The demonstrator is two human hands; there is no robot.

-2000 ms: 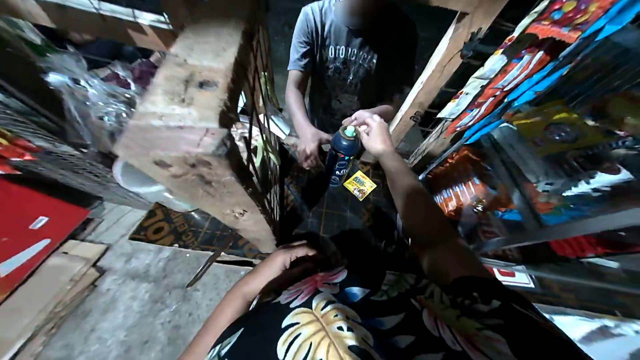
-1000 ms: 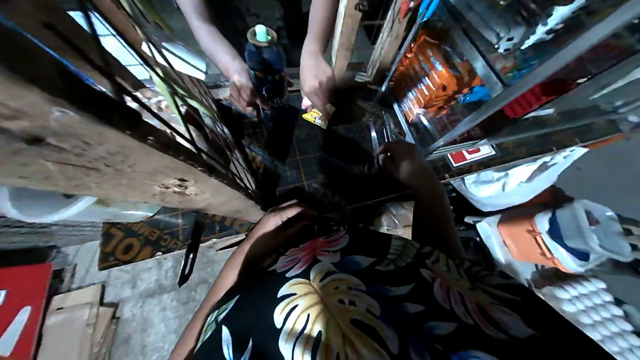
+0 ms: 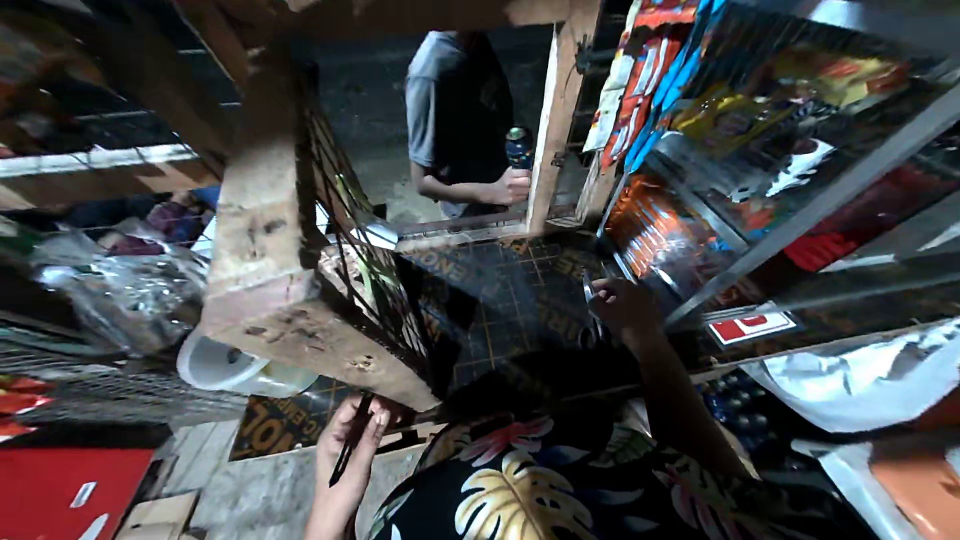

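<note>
My left hand (image 3: 356, 442), low at the centre left beside the wooden post, holds a thin dark strip-like object (image 3: 350, 441) between thumb and fingers. My right hand (image 3: 624, 306) is over the right side of the dark printed counter board (image 3: 495, 300), its fingers at a pair of scissors (image 3: 589, 304); whether they grip it is unclear. Beyond the opening, another person (image 3: 469, 120) in a grey shirt holds a dark bottle (image 3: 518, 148) with a green top.
A thick wooden post (image 3: 262, 225) and wire mesh stand left of the counter board. A white tub (image 3: 225, 367) sits behind the post. To the right are a framed display case (image 3: 750, 262) with packets and hanging sachets (image 3: 645, 82). A red panel (image 3: 71, 487) lies lower left.
The other person has taken the bottle off the counter and moved back past the opening. The yellow packet no longer shows on the board. My left hand now holds the dark strip. The view has swung up.
</note>
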